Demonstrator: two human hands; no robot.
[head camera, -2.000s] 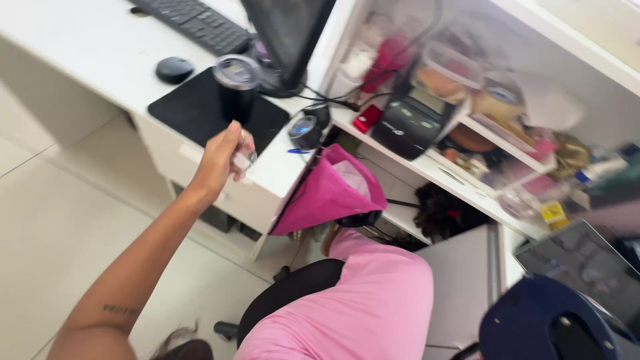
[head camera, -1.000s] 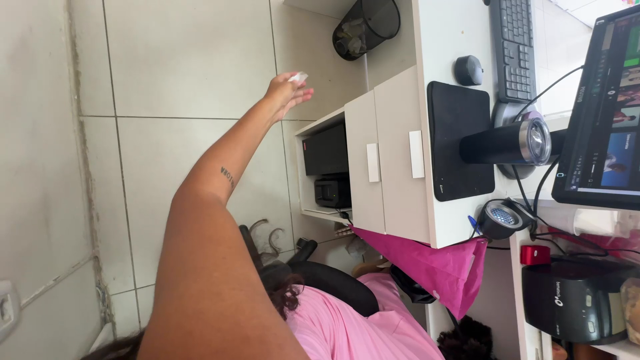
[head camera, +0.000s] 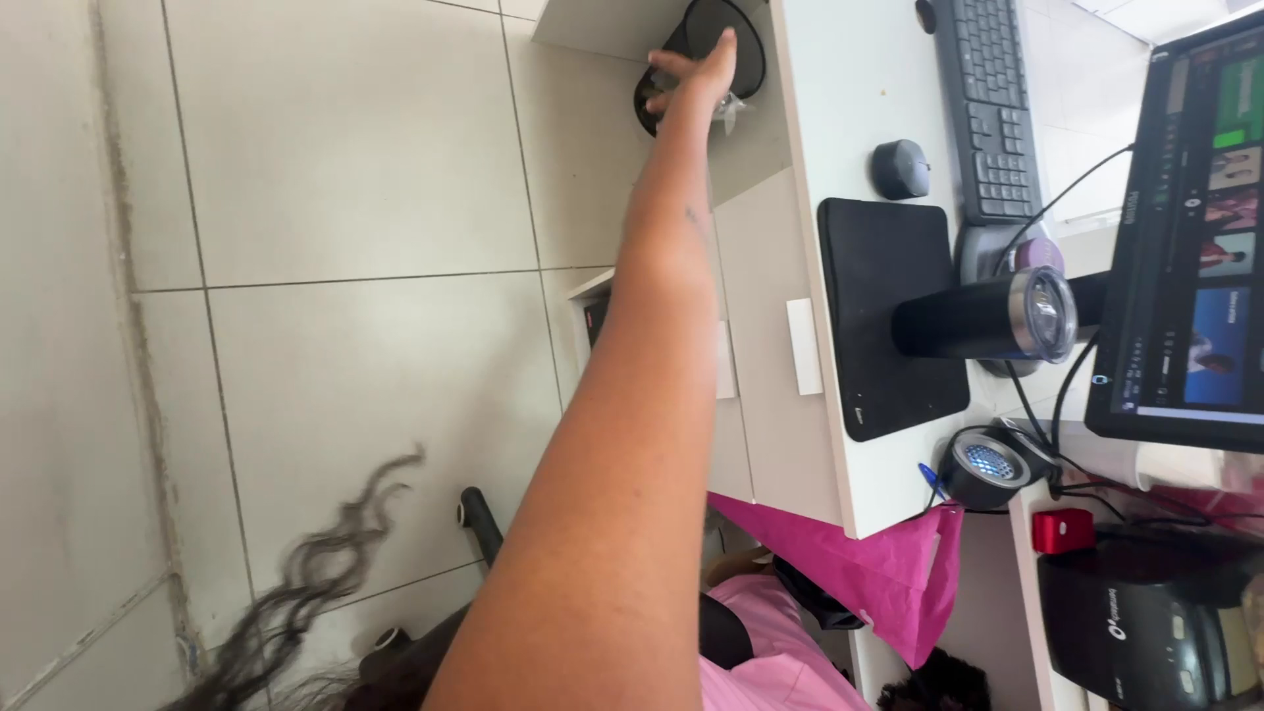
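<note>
My left hand (head camera: 696, 74) is stretched out over a black mesh waste bin (head camera: 746, 49) at the top of the view, its fingers spread. The hand overlaps the bin and hides part of it. A crumpled piece of clear plastic (head camera: 730, 113) shows just beside the wrist, at the bin's edge; whether it touches the hand or the bin cannot be told. My left forearm runs down the middle of the view. My right hand is not in view.
On the white desk (head camera: 820, 118) are a mouse (head camera: 900, 169), keyboard (head camera: 990, 109), black pad (head camera: 879, 395), lidded tumbler (head camera: 963, 316), round speaker (head camera: 983, 464) and monitor (head camera: 1185, 237). A pink bag (head camera: 889, 573) hangs by the desk's end. Chair parts (head camera: 481, 523) show below.
My left hand has moved from over the floor tiles to the waste bin, and its fingers have opened. The small whitish thing it held earlier is no longer seen between them. The view has turned strongly since the first frame.
</note>
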